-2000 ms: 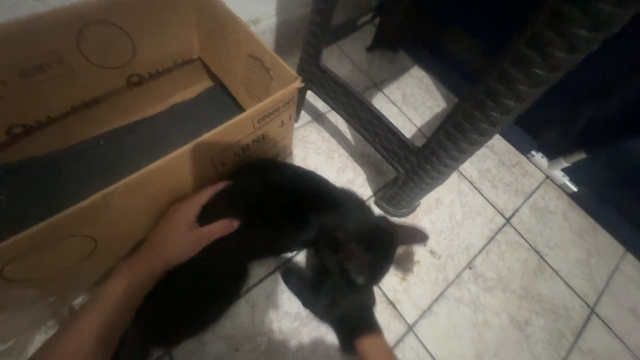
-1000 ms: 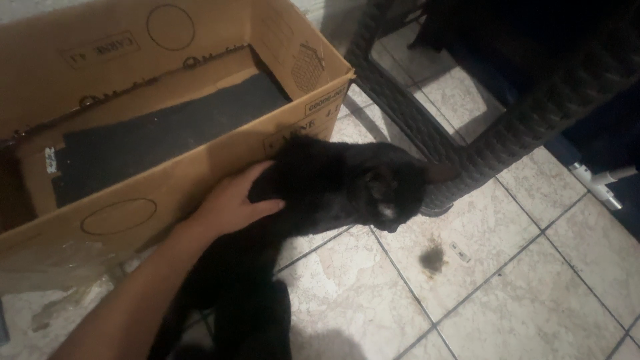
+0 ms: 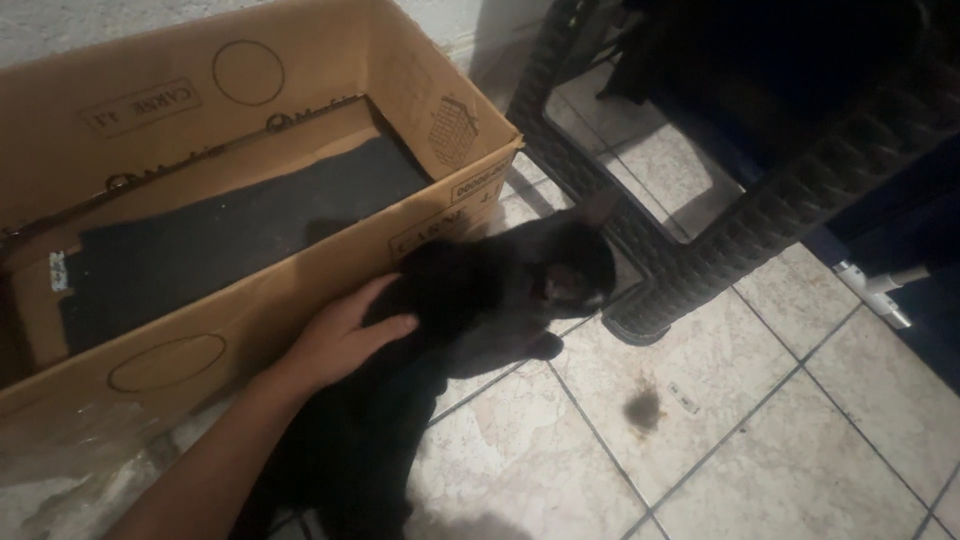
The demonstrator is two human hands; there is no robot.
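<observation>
A black cat [image 3: 465, 300] is on the tiled floor along the outer side of a cardboard box [image 3: 247, 304]. Its head, at the right, is beside the foot of a dark woven-pattern furniture leg. My left hand [image 3: 349, 337] rests on the cat's back, thumb spread apart from the fingers, which are partly lost behind the dark fur; whether they grip it cannot be told. My right hand is out of the picture.
Inside the box lies a dark flat sheet [image 3: 247, 232]. The dark furniture frame [image 3: 720, 255] stands at the right. Near its foot are a brown smudge [image 3: 643, 409] and a small pale strip [image 3: 683, 397] on the floor. Clear plastic [image 3: 90, 457] lies lower left.
The right hand, at the cat's head two seconds ago, has left the view. The cat's head has lifted and turned toward the furniture leg. My left hand stays on its back.
</observation>
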